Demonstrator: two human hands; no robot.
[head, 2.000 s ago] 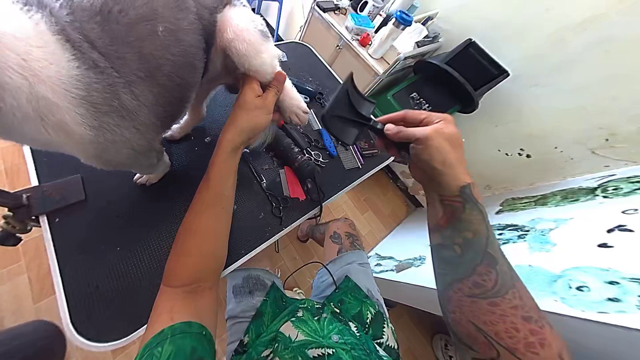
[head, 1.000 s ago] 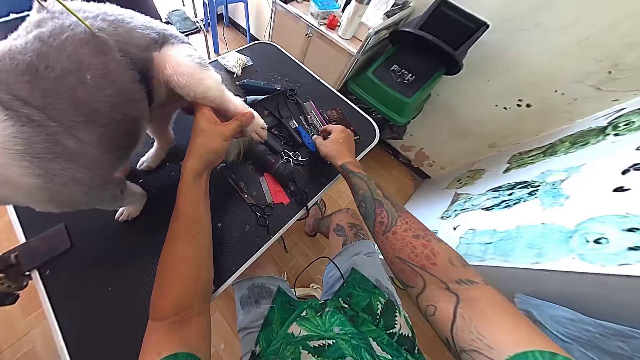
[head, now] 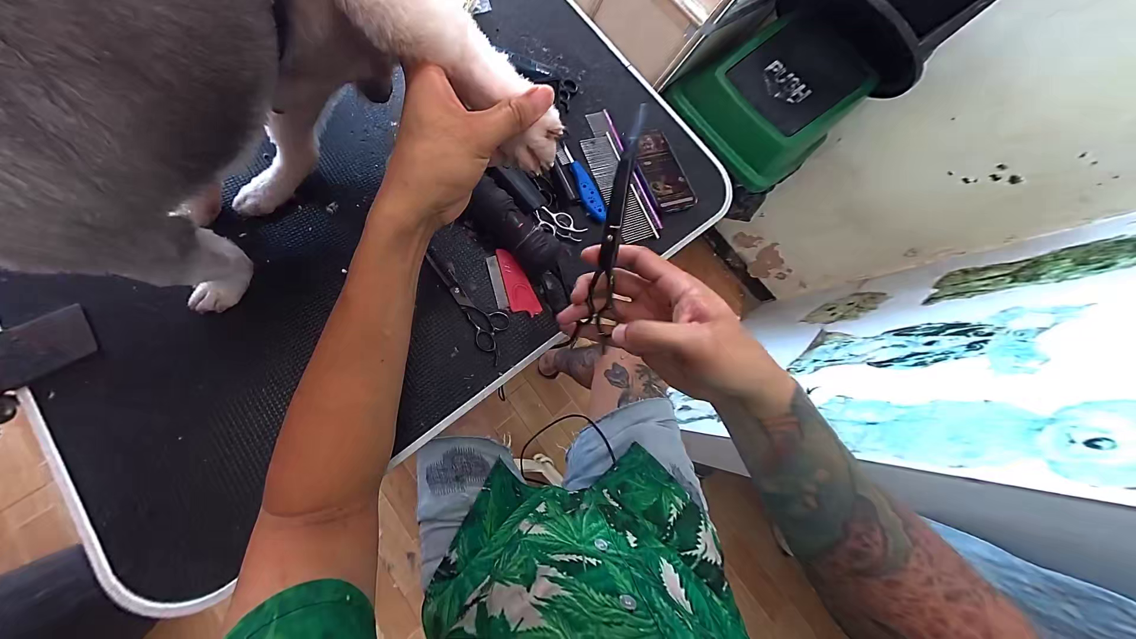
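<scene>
A grey and white dog (head: 115, 133) stands on a black grooming table (head: 204, 444). My left hand (head: 453, 142) grips the dog's white hind leg (head: 444, 40) just above the paw, which points toward the tools. In my right hand (head: 666, 319) is a pair of dark grooming scissors (head: 612, 231), blades upward, fingers at its handles. Beneath and beside the raised paw lie metal combs (head: 612, 169), a blue-handled tool (head: 587, 191), silver-handled scissors (head: 557, 222), a red comb (head: 516, 284), black-handled scissors (head: 479, 324) and a black cylindrical tool (head: 515, 226).
A phone (head: 666, 173) lies near the table's right corner. Beyond that corner stands a green bin (head: 772, 98) with a black push lid. A flat dark plate (head: 49, 346) reaches over the table's left edge. A wall with printed pictures (head: 958, 355) runs along the right.
The black brush-like tool that my right hand held two seconds ago is out of it. That hand reached down to the tools, and now holds scissors nearer my body. My left hand still grips the leg.
</scene>
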